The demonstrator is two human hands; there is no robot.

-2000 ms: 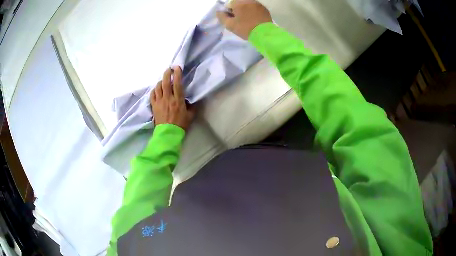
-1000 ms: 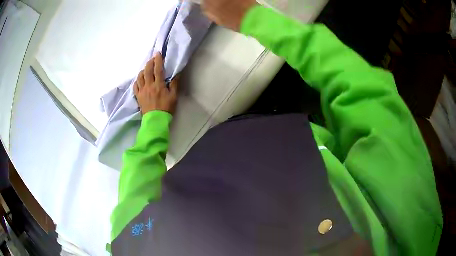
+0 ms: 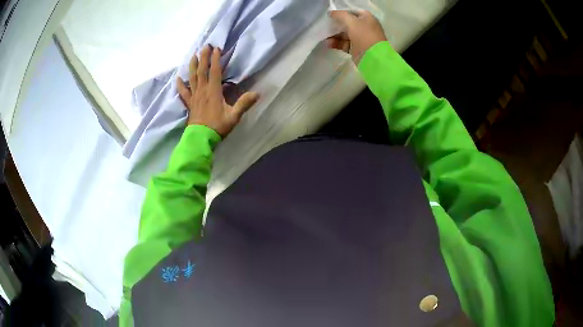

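The pale lavender sheet (image 3: 262,32) lies bunched and creased across the white sheets (image 3: 121,45), running from the top edge down to the left. My left hand (image 3: 214,96) rests on its lower part, palm down, fingers and thumb spread, gripping nothing. My right hand (image 3: 361,32) is at the upper right, its thumb and fingers closed on the edge of a thin cream-white sheet (image 3: 313,70) beside the lavender one. The fingertips are partly hidden by the sheet.
A large pale lavender stack (image 3: 57,179) lies at the table's left. The cream table cover (image 3: 419,16) ends at a dark floor on the right. A whitish cloth or sheet (image 3: 569,191) hangs or lies at the far right. My dark apron fills the bottom centre.
My right hand has moved right from the lavender sheet and now pinches a cream-white sheet edge. My left hand's fingers have spread, the thumb out. The view has shifted somewhat.
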